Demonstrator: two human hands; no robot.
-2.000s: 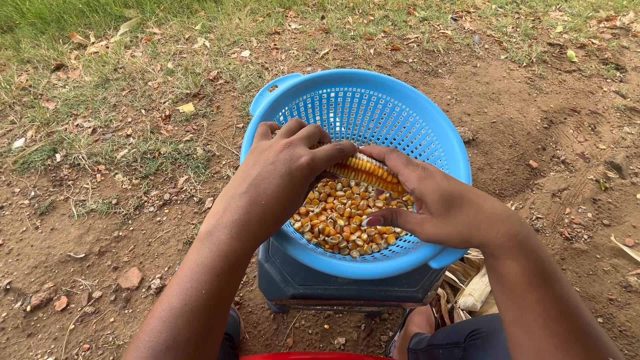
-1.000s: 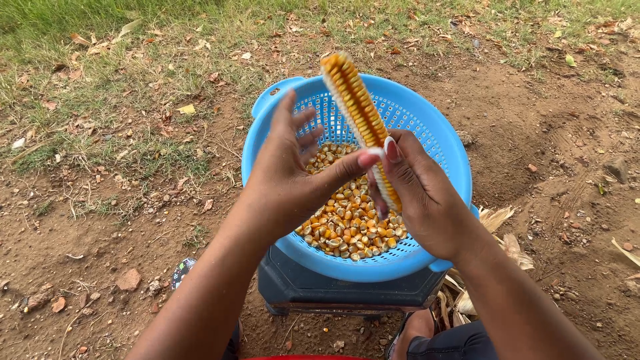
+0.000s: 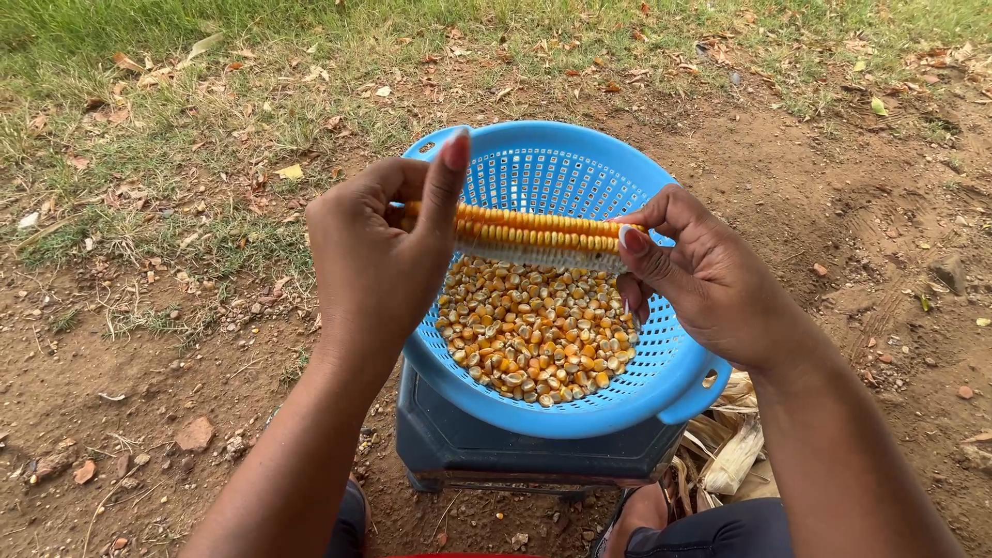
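A partly shelled ear of dried corn (image 3: 542, 236) is held roughly level above a blue plastic colander (image 3: 535, 426). My left hand (image 3: 387, 240) grips its left end, thumb raised along it. The right end is pinched between the thumb and fingers of my right hand (image 3: 690, 271). Rows of yellow kernels line the upper side of the ear, while its lower side shows bare whitish cob. Loose yellow and orange corn kernels (image 3: 539, 333) cover the bottom of the colander below.
The colander rests on a dark plastic stool (image 3: 527, 457) between my legs. Dry corn husks (image 3: 732, 457) lie on the ground to the stool's right. Around it is bare soil with small stones, including a reddish one (image 3: 195, 434), and grass with fallen leaves farther off.
One second ago the ear stood tilted upright in my right hand, with my left hand's fingers spread beside it. Now it lies level, and my left hand has closed around its left end.
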